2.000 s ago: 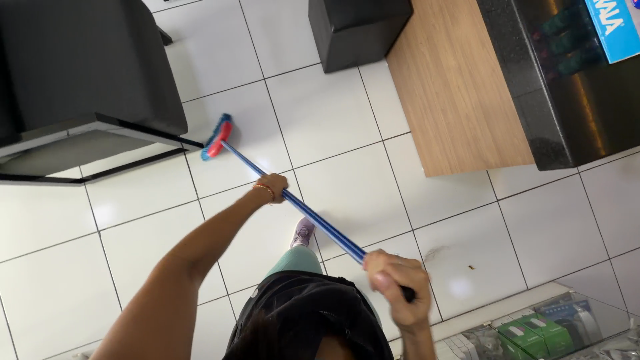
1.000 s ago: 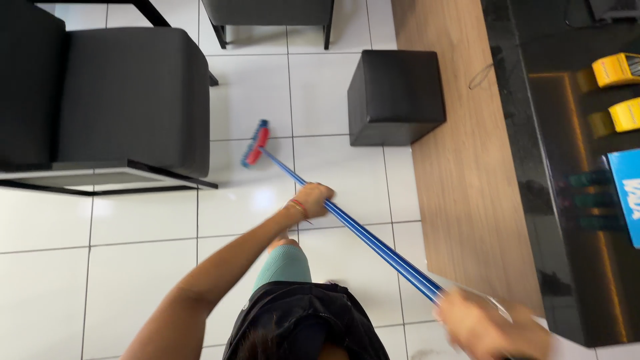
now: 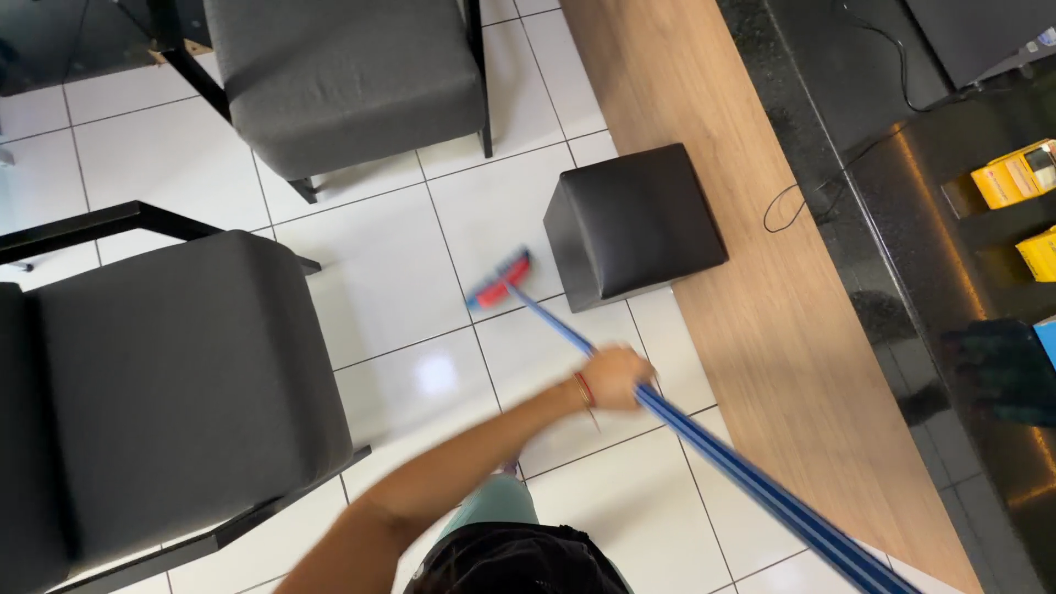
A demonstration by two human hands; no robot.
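My left hand (image 3: 617,377) is closed around the blue striped handle (image 3: 742,474) of a broom, partway along it. The broom head (image 3: 503,280), red with blue bristles, is slightly blurred on the white tiled floor, just left of a black cube stool (image 3: 648,223). From my left hand the handle runs down to the bottom right and leaves the frame. My right hand is out of view. A red string bracelet is on my left wrist.
Dark padded armchairs stand at the left (image 3: 181,396) and upper left (image 3: 355,82). A wooden counter panel (image 3: 767,330) with a glossy black top (image 3: 899,247) runs along the right. A thin cable (image 3: 784,210) hangs over its edge, and yellow boxes (image 3: 1016,175) lie on top.
The broom head has moved from beside the armchair to near the cube stool, with my left hand still on the handle. My right hand, earlier on the handle's upper end, has left the view.
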